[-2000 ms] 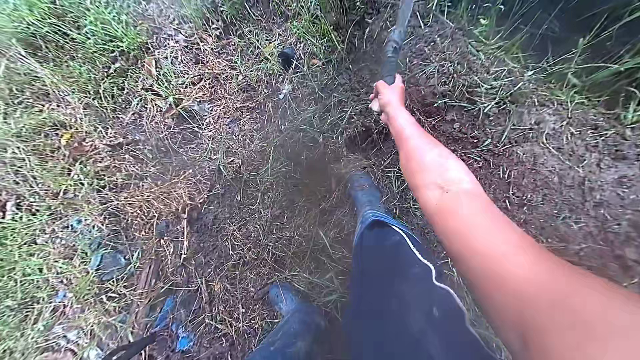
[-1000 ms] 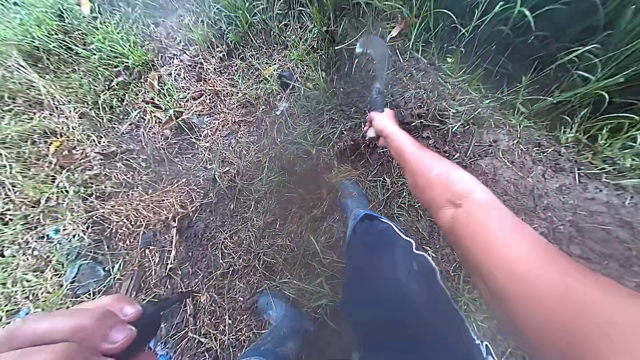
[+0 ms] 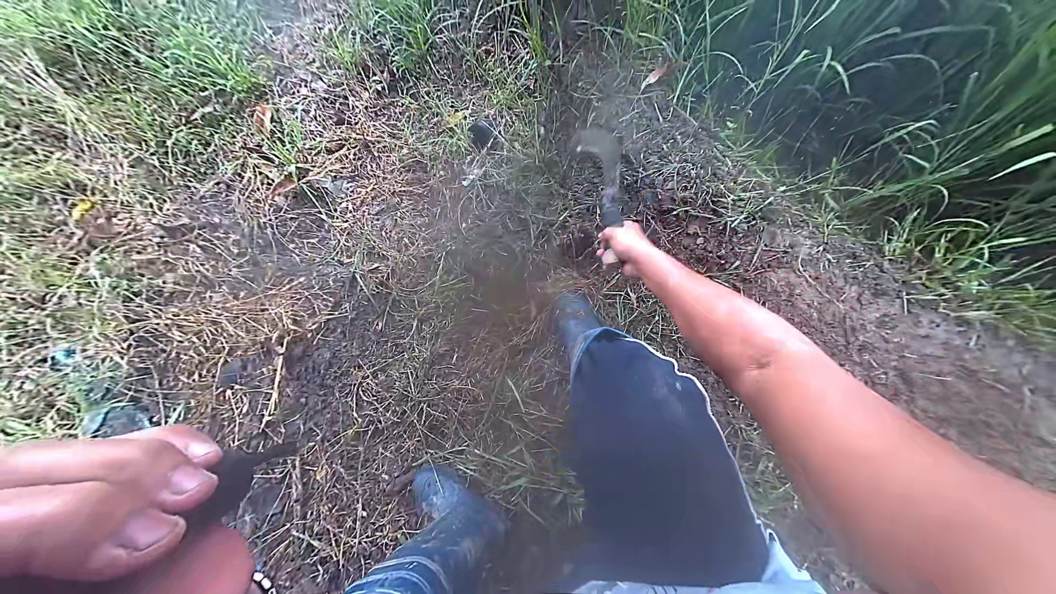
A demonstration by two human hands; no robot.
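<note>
My right hand point(image 3: 625, 246) grips the handle of a blade with a hooked tip, likely a billhook point(image 3: 609, 161), held out over the ground ahead of my boots. The blade is blurred. At the lower left, close to the camera, my left hand point(image 3: 140, 503) has its fingers closed on a dark object point(image 3: 235, 483) with a thin pointed end; what it is cannot be told. A beaded band point(image 3: 262, 582) shows at the bottom edge beside that hand.
My rubber boots point(image 3: 445, 495) stand on muddy ground point(image 3: 388, 346) strewn with cut dry grass. Tall green grass point(image 3: 932, 124) grows at the upper right, and more grass point(image 3: 157, 66) at the upper left. A small dark object point(image 3: 485, 134) lies ahead. Plastic litter point(image 3: 115, 419) lies at the left.
My left hand, out of view two seconds ago, has come in at the lower left with the dark object. The right hand still holds the blade, which has changed its angle.
</note>
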